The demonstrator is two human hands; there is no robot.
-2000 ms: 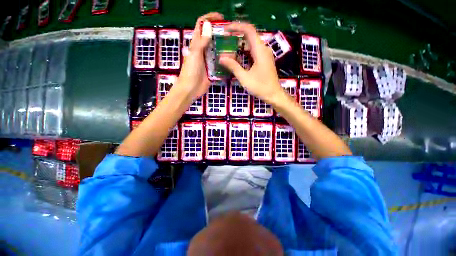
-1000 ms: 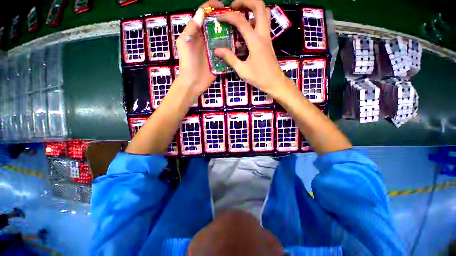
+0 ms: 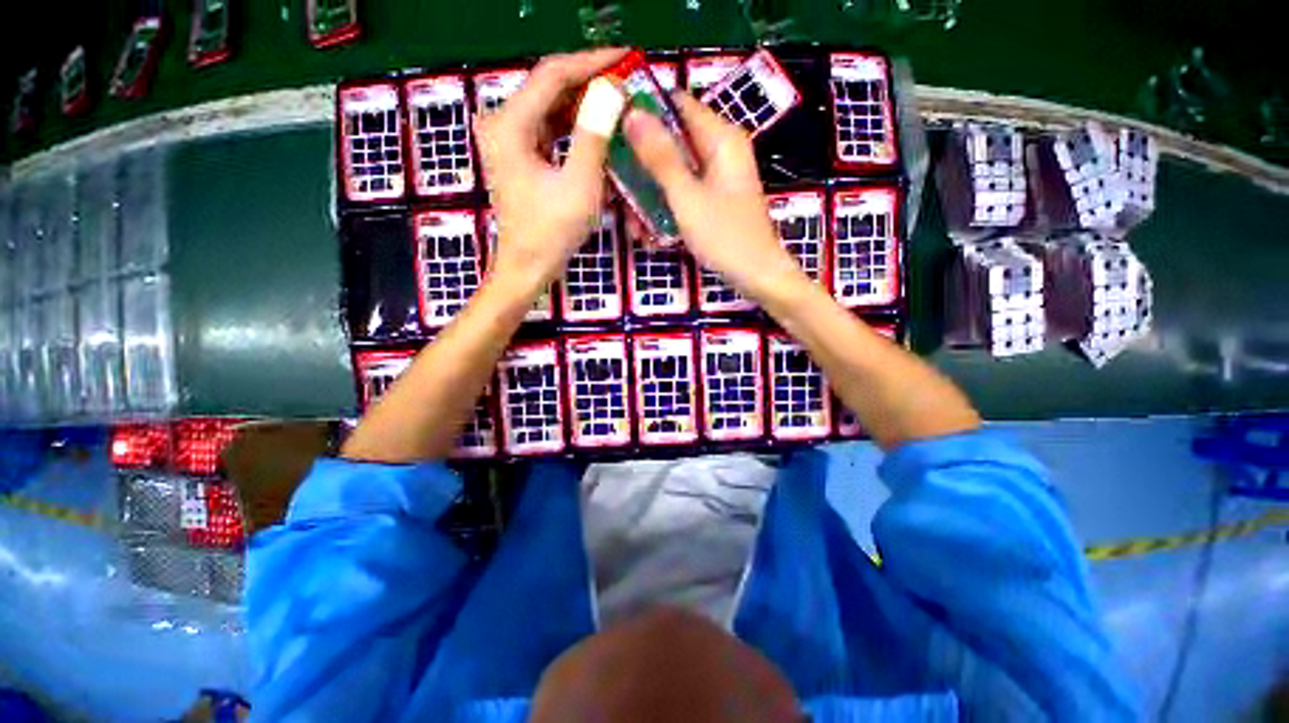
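A part-assembled unit (image 3: 649,189) with a red rim and a greenish inside is held tilted above the tray's back row. My left hand (image 3: 549,156) grips its left side, a white finger cot on the thumb. My right hand (image 3: 714,181) grips its right side, the thumb on the inside face. My fingers hide much of the unit. The black blister tray (image 3: 379,269) lies below, in three rows holding red-edged front shells (image 3: 530,397). One front shell (image 3: 754,95) lies slanted in the back row.
Key mat stacks (image 3: 1014,300) stand right of the tray. Ribbed clear trays (image 3: 85,304) lie at left. The dark green conveyor (image 3: 467,26) runs behind, with red-edged units (image 3: 137,57) and small glassy pieces on it. Red packed parts (image 3: 198,449) and a brown box (image 3: 277,473) are low at left.
The unit has turned from nearly upright to a slant, and its green board shows less. Both hands have closed in around it. The red-edged units on the belt have shifted in view.
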